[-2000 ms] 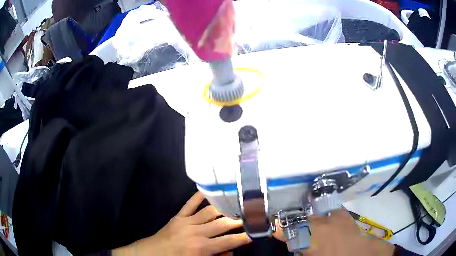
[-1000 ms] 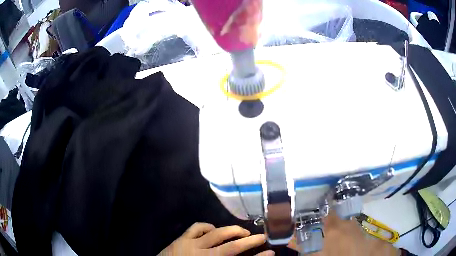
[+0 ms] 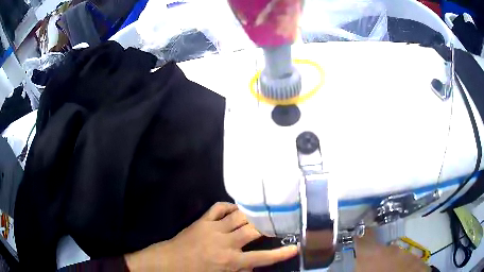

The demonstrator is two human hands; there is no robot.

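Note:
The black garment lies in a large soft heap left of the sewing machine head. My left hand rests flat on its lower right part, index finger stretched toward the needle area, which the upright metal lever guard largely hides. My right hand is partly hidden behind the machine head and the tension assembly, at the bottom edge; its fingertips and any grip cannot be seen.
Yellow-handled snips lie right of my right hand. Black-handled shears lie further right, partly under a yellow-green strip. A pink cone stands above the head. A white bin with clear plastic is behind.
The view has shifted, so the machine appears further right. My left hand first drew back low on the garment, then came forward with its index finger extended. My right hand stays behind the head.

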